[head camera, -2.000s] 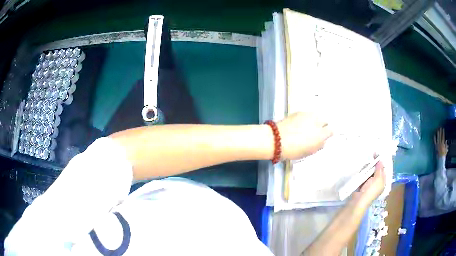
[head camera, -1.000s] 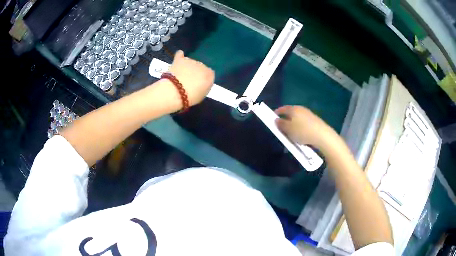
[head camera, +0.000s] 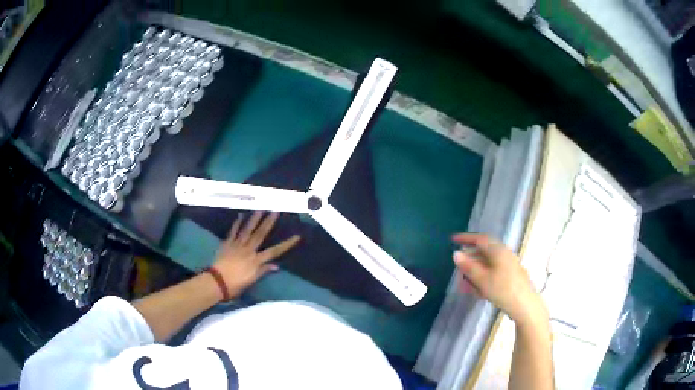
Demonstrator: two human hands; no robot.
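Note:
A white three-armed unit (head camera: 314, 202) lies on the black jig (head camera: 347, 244), its arms pointing up-right, left and down-right, with a dark hole at its centre. My left hand (head camera: 250, 255), with a red bead bracelet, is spread flat just below the left arm and holds nothing. My right hand (head camera: 491, 274) is raised right of the unit, beside the sheet stack. Its thumb and index finger are close, with a small dark spot between the tips; I cannot tell whether it holds something.
Rows of silver hubs (head camera: 141, 107) stand on a black mat at left, with a smaller group (head camera: 67, 263) lower left. A stack of white sheets (head camera: 560, 305) with strips on top stands at right. A clear bag (head camera: 629, 326) lies beyond it.
Both hands have let go of the blades and moved off the unit. All three arms now meet closely at the centre, covering the silver ring. The view has shifted.

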